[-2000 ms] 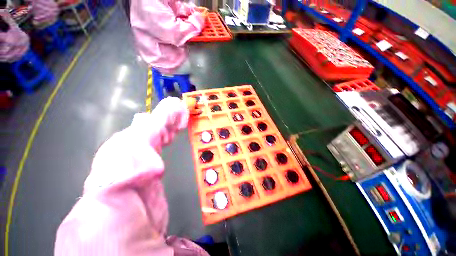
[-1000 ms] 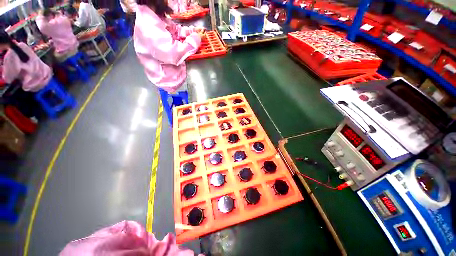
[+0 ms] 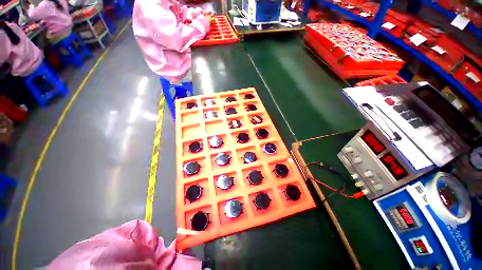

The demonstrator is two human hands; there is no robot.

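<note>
An orange-red compartment tray [image 3: 248, 183] lies on the green bench in front of me. Most of its pockets hold a round black watch unit [image 3: 200, 220]; some faces shine pale. Two adjoining pockets in the third row from the far end, at its left side, are empty. A pink sleeve [image 3: 119, 248] of mine is at the bottom edge, left of the tray's near corner. Its hand is out of the picture. My other hand is also not in view.
Right of the tray stand a DC power supply [image 3: 364, 164] with red leads and a blue control box [image 3: 401, 211] bearing a tape roll [image 3: 449, 196]. Stacked red trays [image 3: 351, 52] are farther back. A person in pink [image 3: 166, 39] works at the far left bench side.
My left arm has drawn back from the tray's far left corner to the bottom edge, and its hand has left the picture. The camera view has also shifted.
</note>
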